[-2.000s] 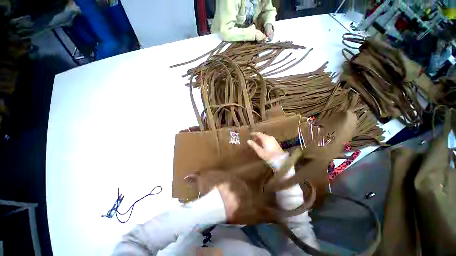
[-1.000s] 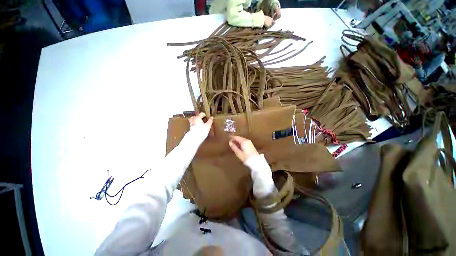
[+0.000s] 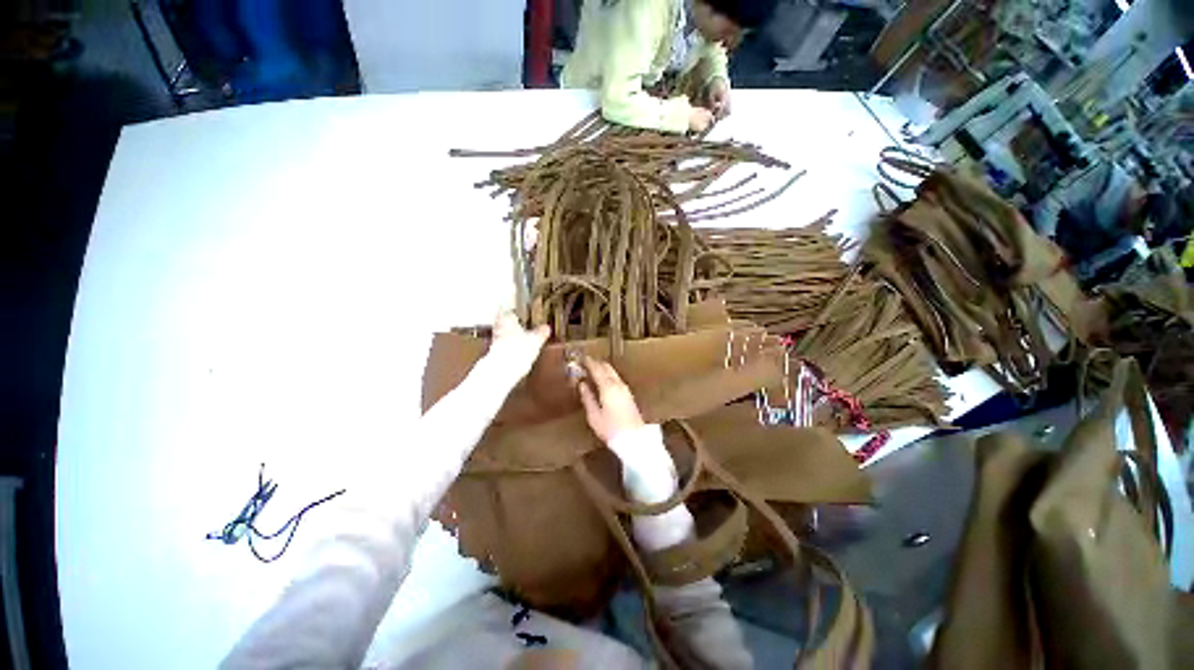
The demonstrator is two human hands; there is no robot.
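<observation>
A stack of brown bag panels [image 3: 629, 372] lies in front of me at the table's edge, its top panel lifted and bent towards me. A thick coil of handles [image 3: 605, 242] stands up behind it. My left hand [image 3: 519, 338] is at the panel's far edge, by the handle's base, with its fingers closed on the edge. My right hand [image 3: 609, 401] lies on the panel face near a small whitish patch [image 3: 574, 365]; whether it grips anything is unclear. Brown handle loops [image 3: 714, 543] hang over my right forearm.
Loose strap strips [image 3: 773, 278] are heaped on the white table [image 3: 249, 288]. A tangled black cord [image 3: 252, 521] lies at left. A brown bundle [image 3: 976, 268] and a bag [image 3: 1093, 524] are at right. A person in a yellow top [image 3: 626, 66] works across the table.
My left hand has moved from the lower panel to the far edge. The top panel is now folded towards me, and the dark tag is no longer visible.
</observation>
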